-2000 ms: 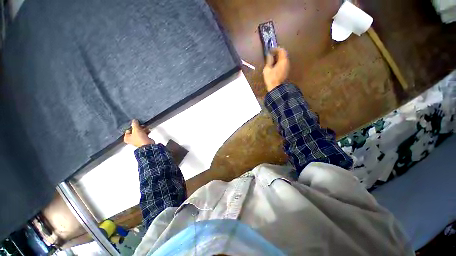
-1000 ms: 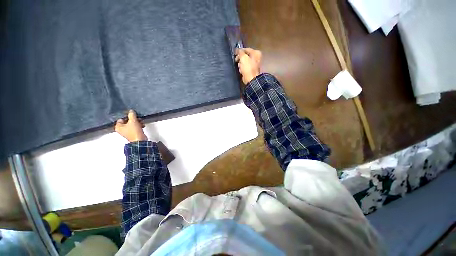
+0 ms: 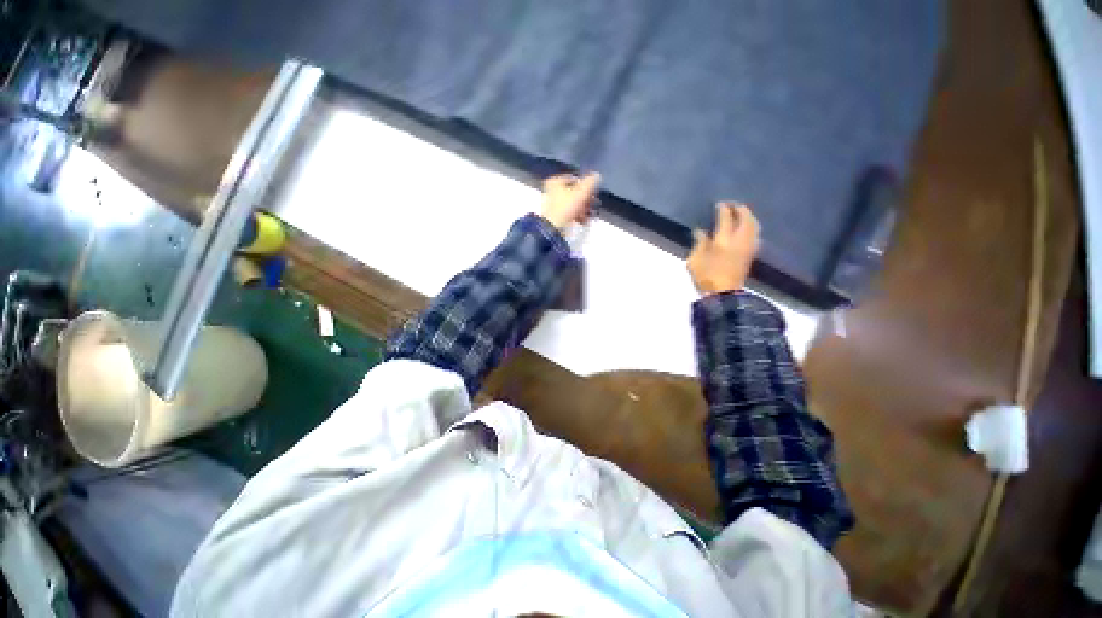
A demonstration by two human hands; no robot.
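The dark blue-grey fabric lay [image 3: 749,109] spreads over the table, its thick front edge above white paper [image 3: 411,193]. My left hand [image 3: 570,200] pinches that front edge near its middle. My right hand [image 3: 728,249] is at the same edge further right, fingers over the cloth; its grip is blurred. A black bar weight [image 3: 863,217], blurred, lies at the lay's right end, touched by neither hand. A dark plate [image 3: 575,287] lies on the paper, partly hidden by my left sleeve.
The silver cutting rail [image 3: 230,229] crosses the table's left end, beside a yellow tape roll [image 3: 266,233] and above a beige bin [image 3: 163,380] on the green floor. A thin wooden stick [image 3: 1036,290] with a white scrap [image 3: 998,437] lies on the brown table [image 3: 894,423] at the right.
My right hand has let go of the bar weight, now on the lay's right end, and moved left to the front edge. The view has swung left, showing more rail and the bin.
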